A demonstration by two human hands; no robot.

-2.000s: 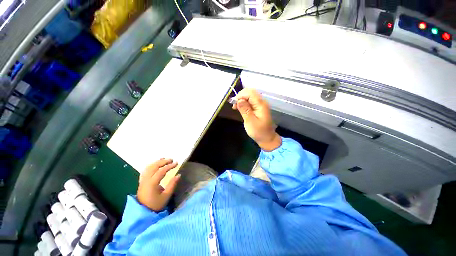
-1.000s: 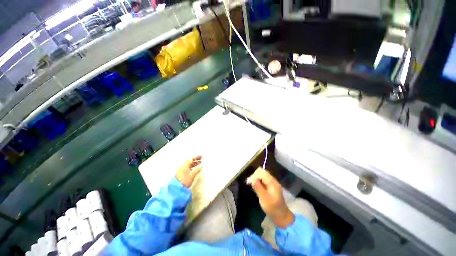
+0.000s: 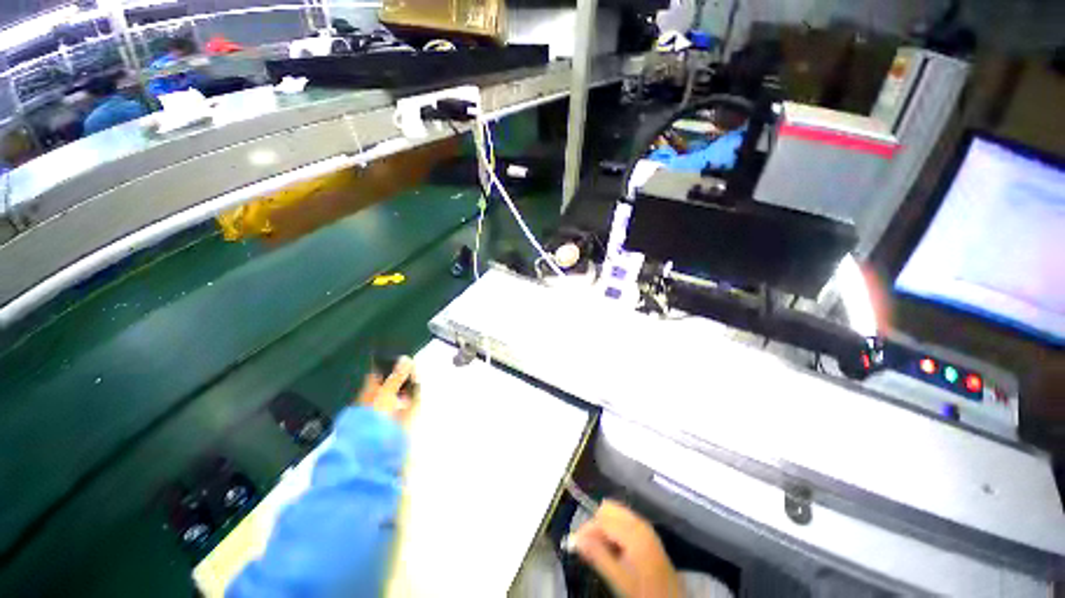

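Observation:
My left hand [image 3: 392, 390] is blurred at the far left edge of the cream work board [image 3: 491, 467]. Its fingers are closed around a black cylindrical housing [image 3: 389, 357], which they partly hide. More black housings [image 3: 300, 418] stand on the green surface left of the board. My right hand [image 3: 625, 551] is low in the picture, beyond the board's right edge. It is blurred, with a small pale piece [image 3: 571, 542] pinched in its fingertips. A thin pale cord [image 3: 580, 495] shows just above that hand.
The white machine table [image 3: 701, 397] with a metal clip [image 3: 798, 502] runs along the right. Behind it are a control box with coloured buttons [image 3: 952, 376], a monitor [image 3: 993, 234] and a white-and-red box [image 3: 829, 164]. A power strip [image 3: 438, 111] hangs at the back rail.
My left hand has moved from above the board to its far left edge and taken hold of a housing. My right hand still pinches the pale piece. The view has tilted up; the white cylinders are out of view.

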